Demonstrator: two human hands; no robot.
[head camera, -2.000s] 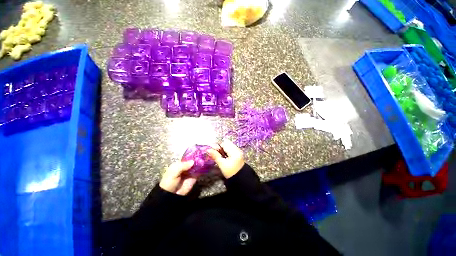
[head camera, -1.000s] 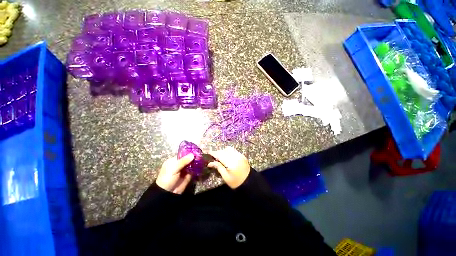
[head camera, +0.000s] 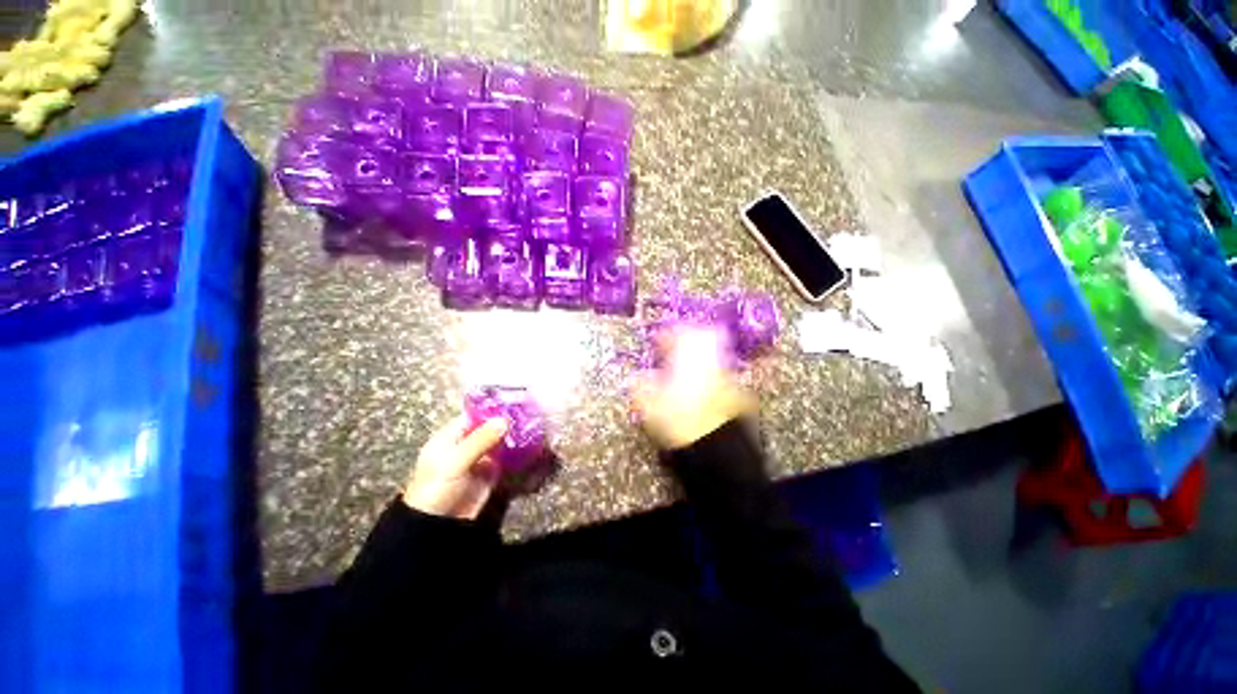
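Note:
My left hand (head camera: 455, 468) holds a clear purple moulded part (head camera: 513, 431) above the worktop near its front edge. My right hand (head camera: 695, 393) is blurred and reaches over the near side of the heap of thin purple trimmings (head camera: 672, 315); what it holds, if anything, cannot be made out. A single purple piece (head camera: 756, 323) lies at the right end of the heap. A large stacked block of purple parts (head camera: 486, 174) stands on the speckled worktop (head camera: 366, 515) beyond my hands.
A blue crate (head camera: 204, 312) with purple rows is at left. A smartphone (head camera: 795, 247) and white scraps (head camera: 889, 325) lie right of the trimmings. A blue crate (head camera: 1038, 292) with green parts sits at right above a red stool (head camera: 1119, 508). Pale yellow parts (head camera: 61, 68) lie far left.
My right hand has left the purple part and moved right and forward to the trimmings. My left hand still holds the part. The camera view has also shifted.

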